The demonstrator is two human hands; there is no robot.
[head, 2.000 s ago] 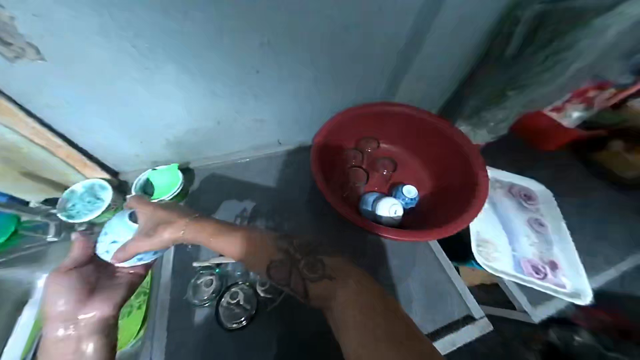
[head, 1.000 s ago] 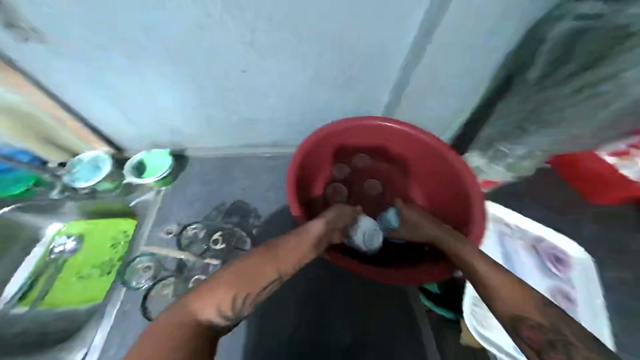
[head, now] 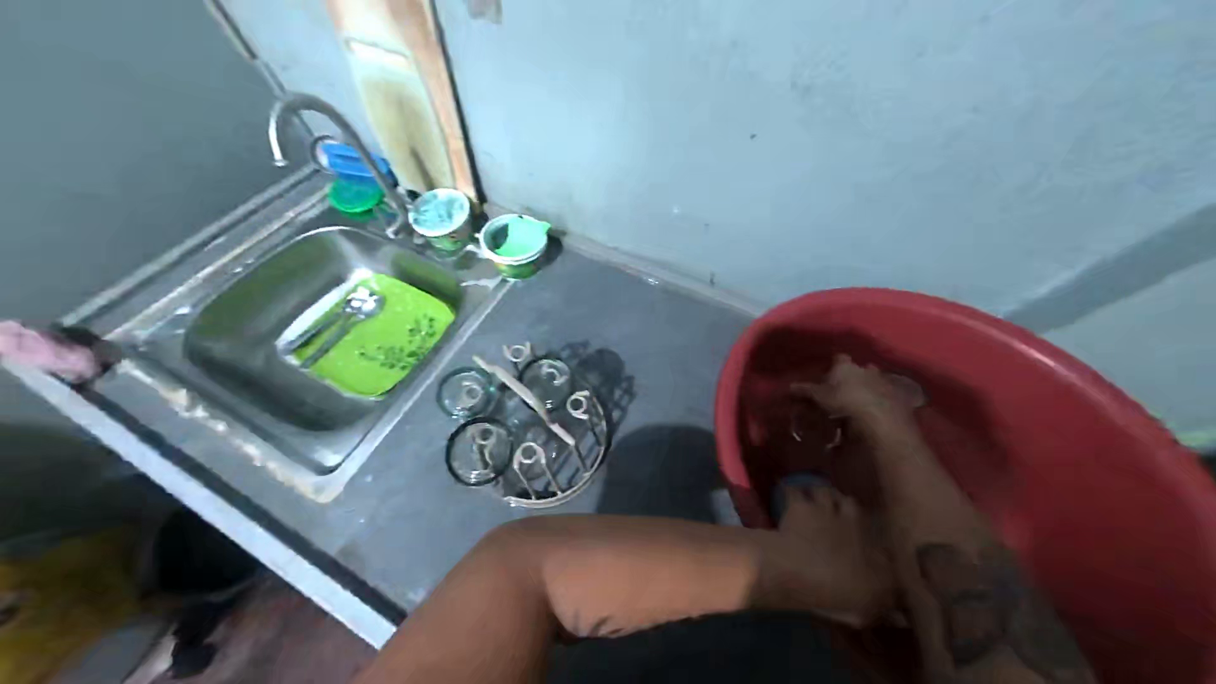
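A large red plastic basin [head: 1073, 418] fills the right side, and both my hands are inside it. My right hand [head: 855, 388], on the tattooed forearm, reaches in with its fingers apart, just above a clear glass [head: 815, 427]; another clear glass [head: 907, 389] is beside it. My left hand [head: 822, 522] is lower, near the basin's left wall, with its fingers around a blue-rimmed cup [head: 803, 483], mostly hidden. Left of the basin, a round wire rack [head: 560, 496] with a handle bears several upturned clear glasses [head: 480, 451].
A steel sink [head: 275, 380] with a curved faucet [head: 323, 106] holds a green tray [head: 404, 332] and metal cutlery [head: 356, 309]. Two tubs, one with blue-green contents [head: 440, 212] and one with a green piece [head: 520, 237], stand by the wall. A pink cloth [head: 47, 351] lies at the far left.
Two seconds ago my hands held a blue-and-white bowl or cup near the sink; they moved right into the red basin. My right hand has since shifted to the glasses there. The view has turned left.
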